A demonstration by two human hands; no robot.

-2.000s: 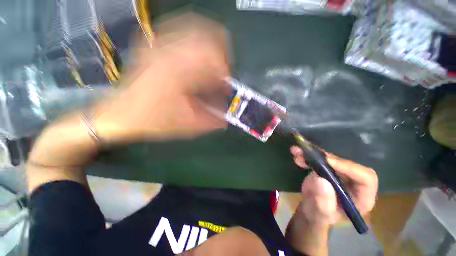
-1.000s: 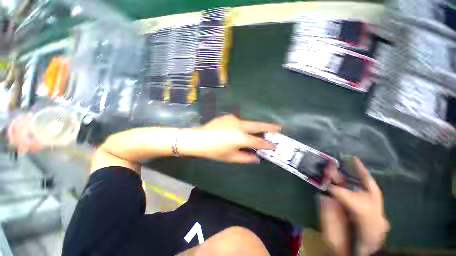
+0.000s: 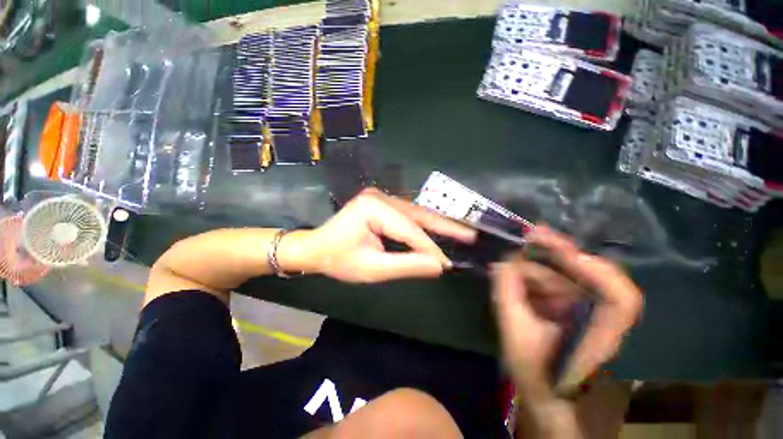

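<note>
A white dotted circuit board lies tilted on the green mat, its right part partly hidden by my hands. My left hand pinches a thin dark piece, which looks like an LCD screen module, in front of the board. My right hand is blurred. Its fingers are at the right end of that piece, and a dark handle, which looks like the soldering iron, lies in its palm. The iron's tip cannot be made out.
Rows of LCD modules with orange tails stand beyond my left hand. Clear trays, an orange block and a round white fan are far left. Two boards lie beyond; stacked boards are at the right.
My left hand has left the board and now holds the thin dark piece. My right hand has moved from the board's end to that piece. The view has steadied and shifted slightly.
</note>
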